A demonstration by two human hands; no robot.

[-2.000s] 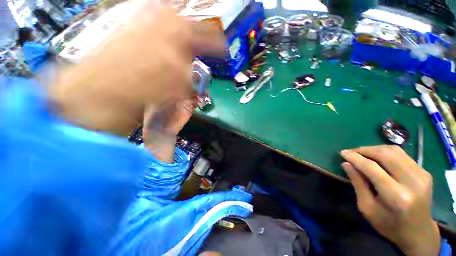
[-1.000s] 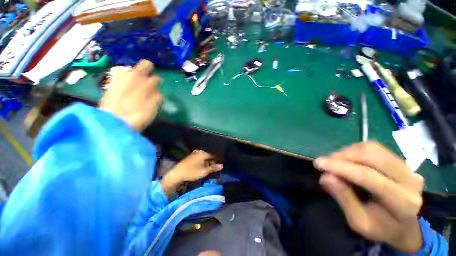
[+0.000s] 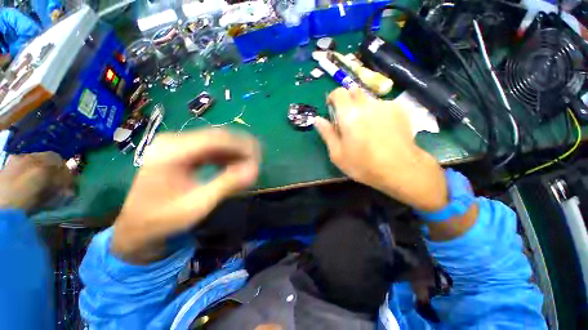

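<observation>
My left hand (image 3: 187,187) is blurred over the bench's front edge. Its thumb and forefinger curl into a ring with green mat showing through; whether the tips hold anything small cannot be told. My right hand (image 3: 383,145) is over the mat, thumb beside a round dark watch module (image 3: 302,115) with silver patches. A thin metal tool, possibly tweezers (image 3: 333,113), shows partly between its thumb and forefinger; the grip is unclear. A dark small unit (image 3: 200,103) with a thin white wire ending in a yellow tip (image 3: 240,120) lies behind my left hand.
Another person's hand (image 3: 32,180) is at the left. A blue powered box (image 3: 106,97) stands back left, blue bins (image 3: 277,42) at the rear. A marker (image 3: 336,71), cream-handled tool (image 3: 369,76), black electric screwdriver (image 3: 419,77), white tissue (image 3: 419,113) and black fan (image 3: 545,67) are right.
The view has swung right. My left hand has risen from my lap to over the bench edge. My right hand has moved forward to the thin tool beside the module. The other person's arm is further left.
</observation>
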